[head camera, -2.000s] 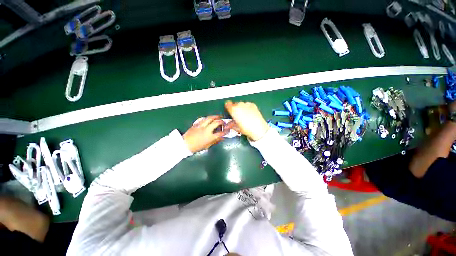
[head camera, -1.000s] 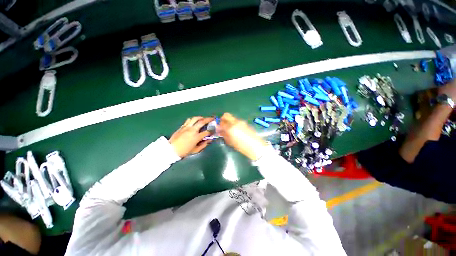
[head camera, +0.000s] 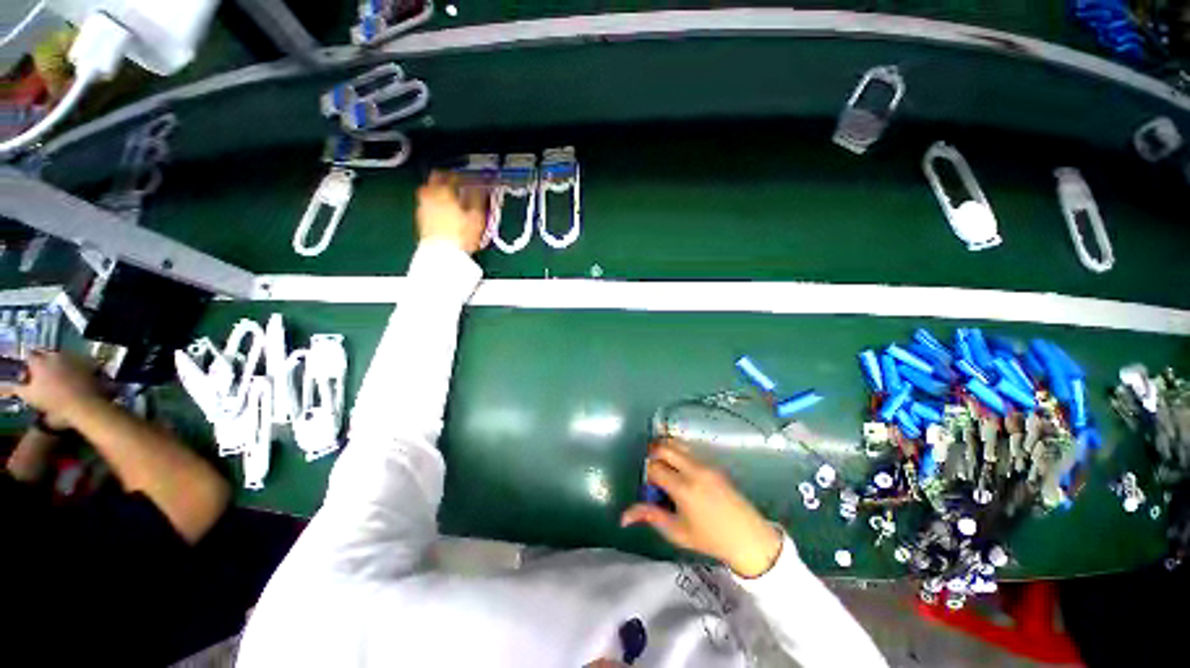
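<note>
My left hand (head camera: 453, 212) is across the white strip on the belt, its fingers on a filled white housing (head camera: 483, 167) with a blue band. That housing stands left of two similar filled housings (head camera: 516, 209) in a row. My fingers hide part of it. My right hand (head camera: 698, 502) is low over the near bench, its fingers around a dark blue battery cell (head camera: 658, 496), mostly hidden. Thin wires arc from near it to the right. Two loose blue cells (head camera: 797, 403) lie beside the heap of blue cells, boards and wires (head camera: 998, 392).
A jumbled pile of white housings (head camera: 265, 392) lies at bench left. The white strip (head camera: 783, 295) divides bench and belt; more housings (head camera: 962, 202) lie on the belt. Another worker's arm (head camera: 131, 437) is at far left. Small white discs (head camera: 843, 559) lie by the heap.
My hands were together over a housing; now they are apart. My left hand has reached forward to the belt, and my right is nearer the bench edge with a blue cell. The view has shifted.
</note>
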